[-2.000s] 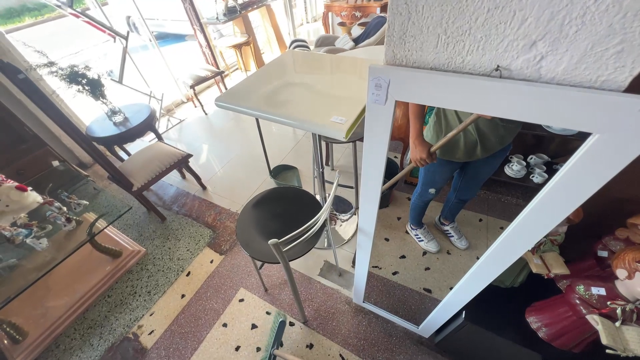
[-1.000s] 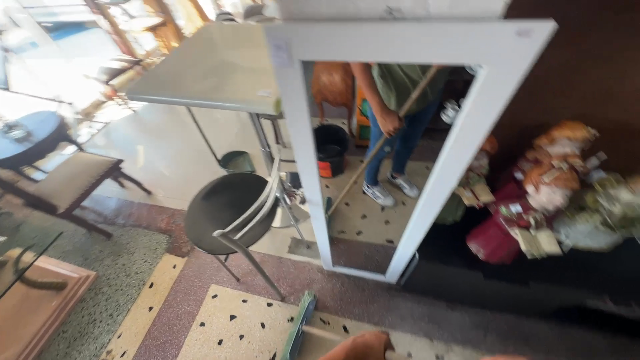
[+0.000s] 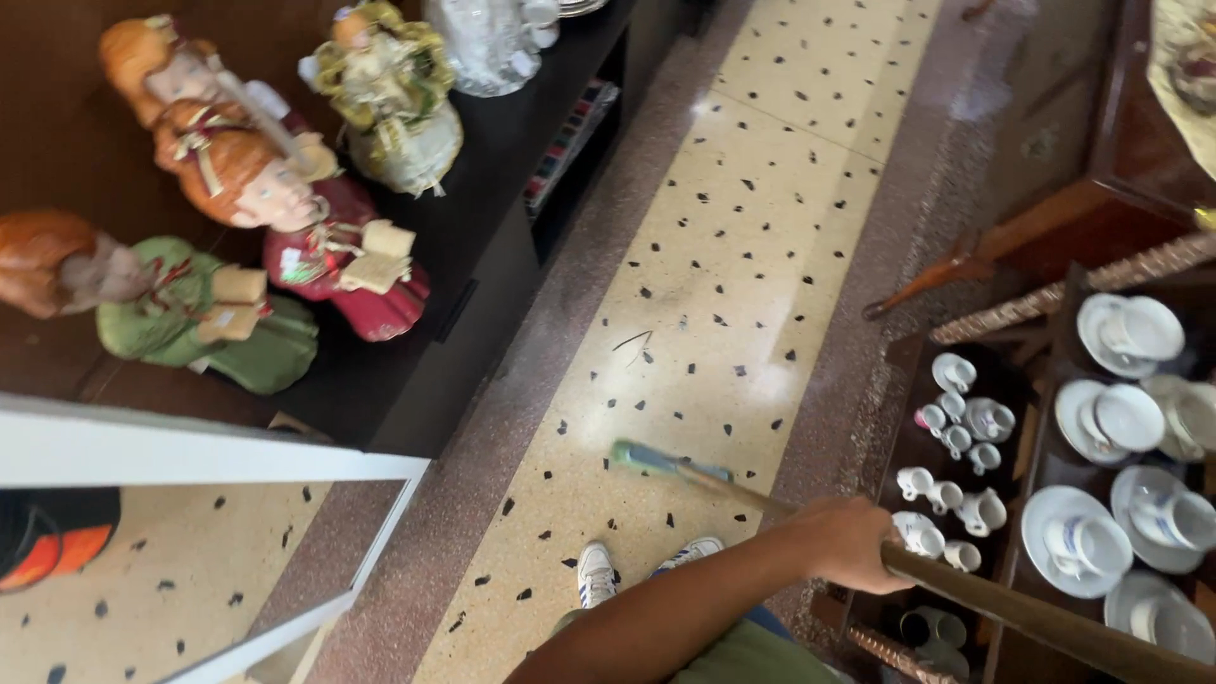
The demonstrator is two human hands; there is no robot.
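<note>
One hand (image 3: 844, 543) is closed around a long wooden broom handle (image 3: 1026, 608), right of centre. The forearm comes up from the bottom edge; it looks like my left arm crossing over, or my right, but the clearest reading is my right hand. The handle slants down to a broom head (image 3: 670, 462) with green bristles, which is on the speckled floor (image 3: 722, 285) ahead of my white sneakers (image 3: 597, 574). A thin dark strand (image 3: 633, 340) lies on the floor beyond the broom head. My left hand is out of view.
Shelves of white cups and saucers (image 3: 1076, 541) stand close on the right, beneath the handle. Carved wooden furniture legs (image 3: 931, 280) jut out behind them. On the left are a black cabinet (image 3: 475, 313) with angel and caroler figurines (image 3: 366, 271) and a white-framed mirror (image 3: 190, 437).
The view has swung far to the right, from the table and black chair to the figurines and cup shelves. The broom head, earlier by the chair, is now on the aisle floor.
</note>
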